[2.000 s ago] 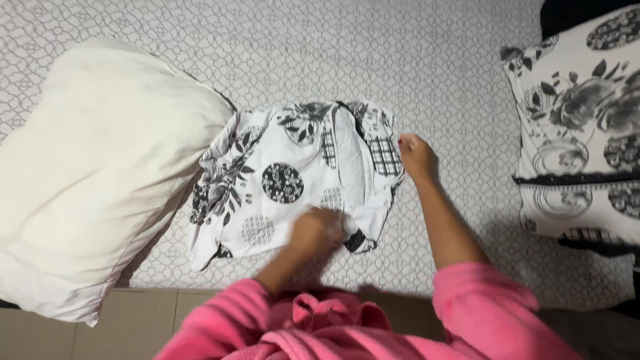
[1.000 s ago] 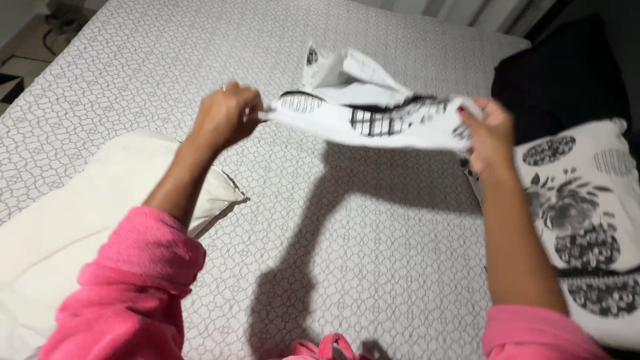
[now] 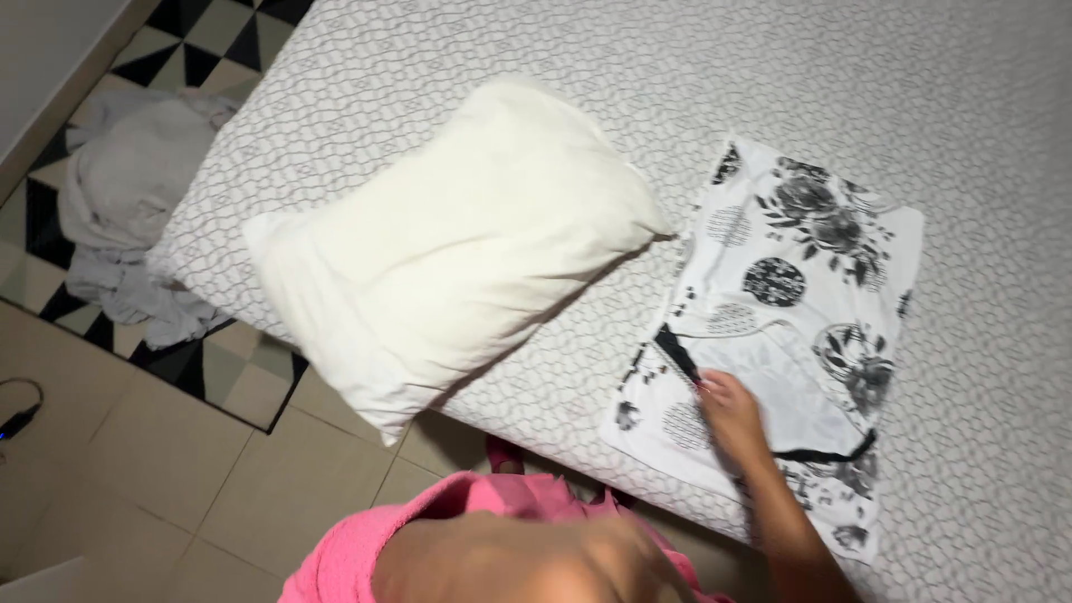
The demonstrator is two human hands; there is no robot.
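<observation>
A white pillowcase with black and grey flower and circle prints lies spread on the bed, its opening with a black trim folded back. My right hand is at that trim, fingers closed on the fabric edge. To the left of the pillowcase lies a plain cream pillow, its corner close to the printed cloth. My left hand is blurred at the bottom edge, over the pink robe, with its forearm across the view; its fingers cannot be made out.
The bed's patterned sheet runs under both things. On the floor at the left, a heap of pale cloth lies on a black, white and beige geometric rug. A black cable rests on the tiles at the far left.
The printed pillowcase, held up between both hands a second ago, now lies flat on the bed. My left hand has let it go and come back toward my body. The view has swung left.
</observation>
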